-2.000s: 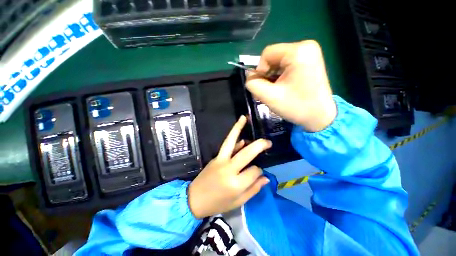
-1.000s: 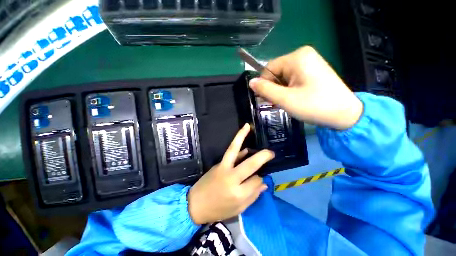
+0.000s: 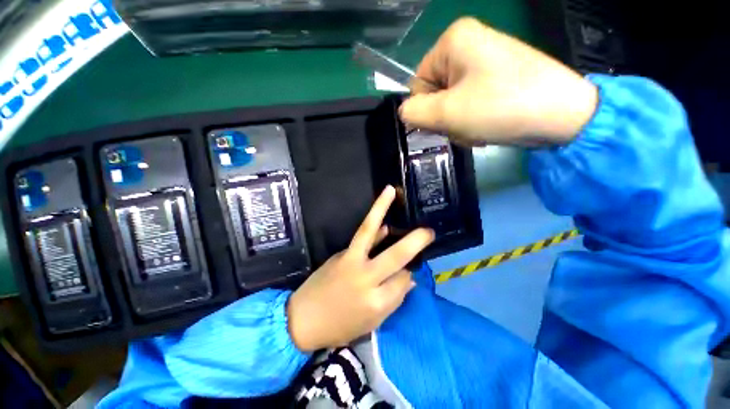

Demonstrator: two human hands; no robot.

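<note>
A phone unit (image 3: 432, 184) stands at the right end of the black phone tray (image 3: 336, 188), its upper end under my right hand. My left hand (image 3: 352, 295) has its spread fingers against the phone's left side and lower end. My right hand (image 3: 500, 88) is over the phone's camera end and holds the tweezers (image 3: 384, 62), which point up and left. What its fingertips touch is hidden. Three other phone units lie in slots to the left, one of them third from the left (image 3: 260, 208), each with a blue sticker (image 3: 234, 149) at its upper end.
A clear small parts tray stack (image 3: 272, 28) stands behind the phone tray. A sticker sheet (image 3: 48, 60) with blue shapes curves at the upper left. A small white strip (image 3: 387, 82) lies behind the phone. Dark trays (image 3: 592, 36) are at the upper right, and yellow-black tape (image 3: 508, 253) marks the floor.
The view has shifted, so the tray and part stack sit further left and higher. My right hand stays over the phone's upper end; the tweezers have tilted flatter. My left hand keeps its place on the phone.
</note>
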